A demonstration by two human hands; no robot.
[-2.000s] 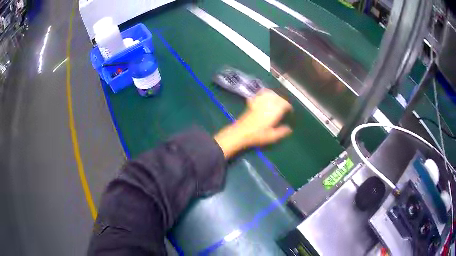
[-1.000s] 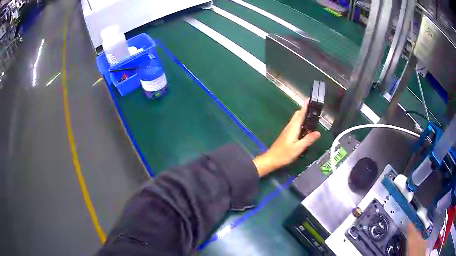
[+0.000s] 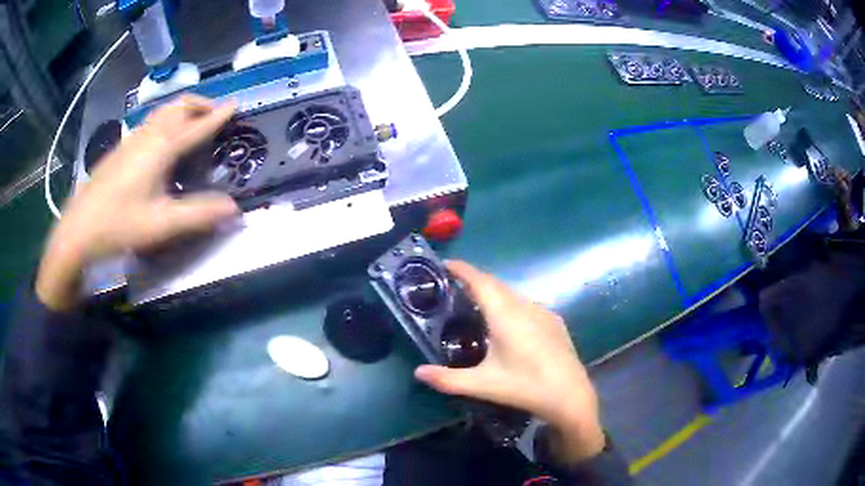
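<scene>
A dark grey three-unit module [image 3: 277,152] lies in the fixture nest on the machine top, two spoked round units showing. My left hand [image 3: 142,195] is blurred over the module's left end, thumb and fingers spread and apart, hiding that end. My right hand [image 3: 526,356] grips a second module [image 3: 417,289], held tilted in front of the machine's right front corner. Two of its round units show; its lower end is partly hidden by my fingers. The clamp bar [image 3: 285,68] is behind the nest, under two upright cylinders.
A red knob [image 3: 443,225] is at the machine's front right corner. A black disc [image 3: 358,327] and a white oval pad [image 3: 298,357] lie before the machine. More modules [image 3: 648,68] and loose round units lie right. A neighbouring person's hand [image 3: 844,195] and a blue stool [image 3: 726,351] show.
The view has swung right to the machine. My left hand no longer carries a module over the bench; it is at the nest. My right hand now holds a module away from the nest.
</scene>
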